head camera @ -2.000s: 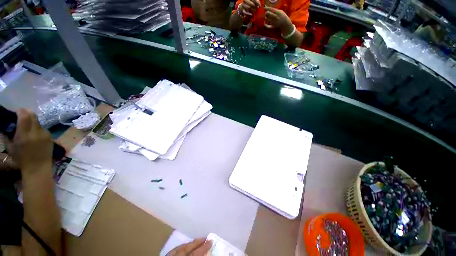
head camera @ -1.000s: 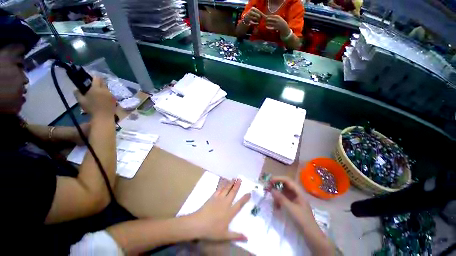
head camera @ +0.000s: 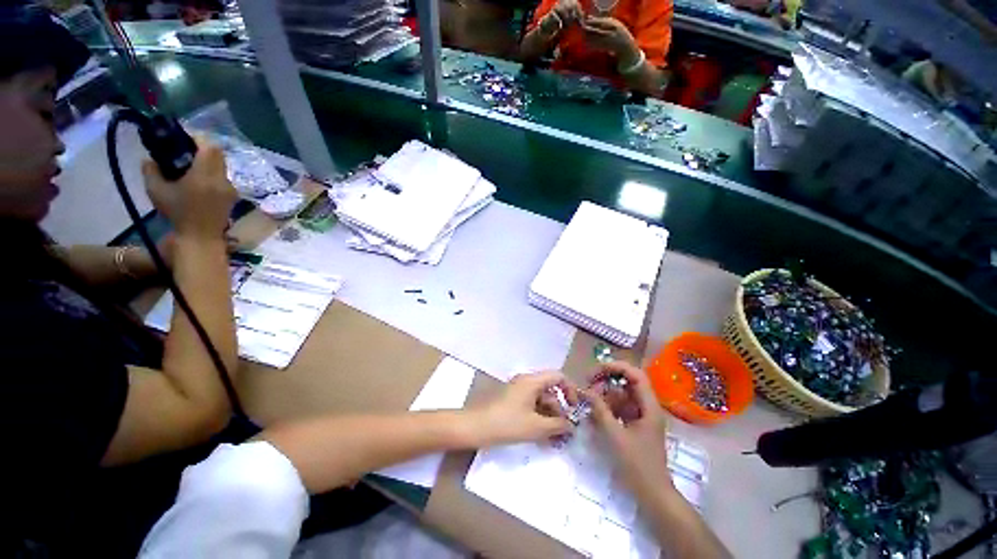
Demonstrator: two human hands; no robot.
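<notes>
A white plastic panel [head camera: 547, 491] lies ribbed side up on the bench in front of me. My left hand [head camera: 530, 409] and my right hand [head camera: 632, 420] are close together over its far edge. Between their fingertips is a small wired circuit board [head camera: 571, 405], partly hidden by the fingers. A greenish part also shows at the right fingertips; whether it belongs to the same board I cannot tell.
Beyond are a panel stack [head camera: 601, 268] and a looser stack [head camera: 415, 197]. At right are an orange screw bowl [head camera: 701, 378], a parts basket [head camera: 814, 339], a black screwdriver [head camera: 864, 428] and a wired board pile [head camera: 875, 502]. A neighbour holds a screwdriver [head camera: 166, 144] at left.
My left hand has lifted from the panel and moved right to meet my right hand at the small board. The panel now lies at a different angle, with a white sheet showing at its left.
</notes>
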